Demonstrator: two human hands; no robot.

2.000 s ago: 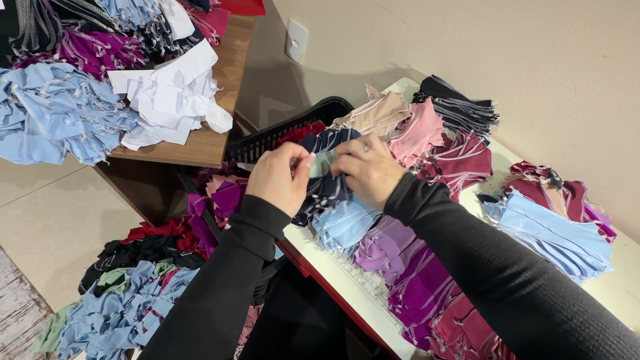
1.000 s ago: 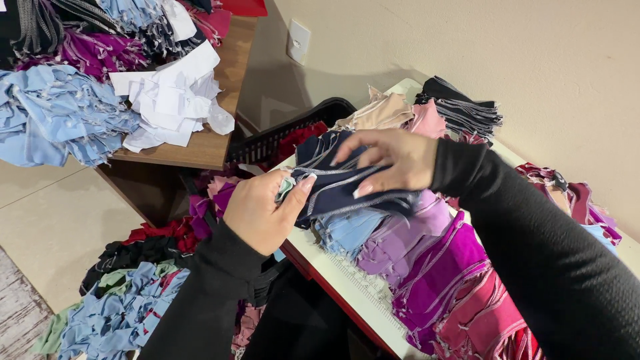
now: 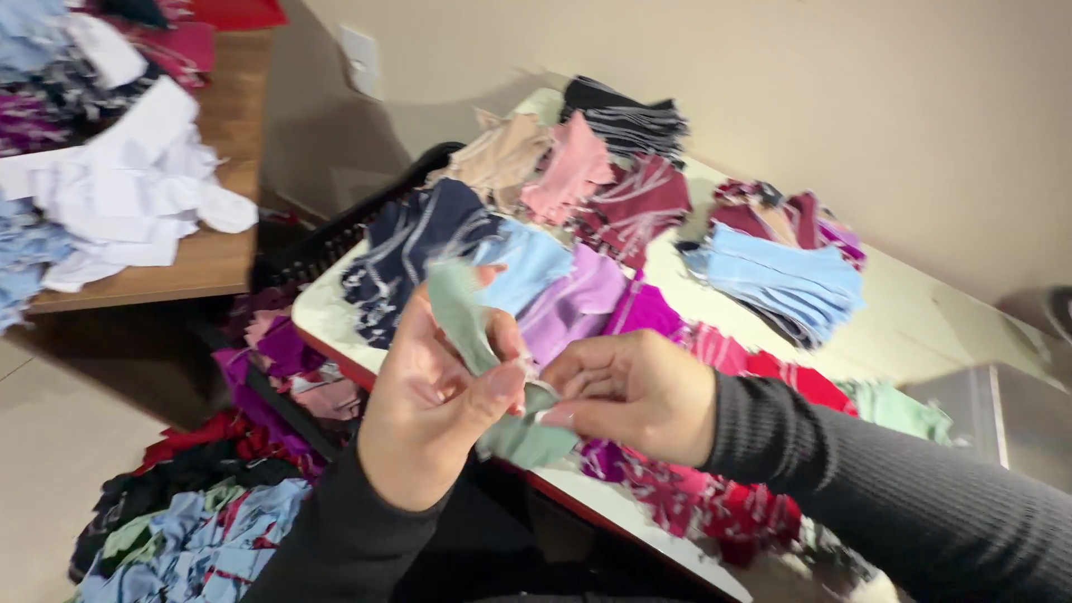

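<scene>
My left hand pinches a sage-green fabric piece between thumb and fingers, one end standing up above it. My right hand grips the same cloth lower down, close beside the left. Behind my hands, on the white table, lies a stack of navy fabric pieces with pale seam threads. Light blue, lilac, beige, pink, maroon and black pieces lie around it in groups.
A black plastic basket stands behind the table's left edge. A wooden table holds white scraps at the left. Mixed scraps lie low at the lower left. A blue stack and a clear container sit to the right.
The navy pieces that were in my hands now lie on the table. Both hands have come nearer to my body and hold the green cloth.
</scene>
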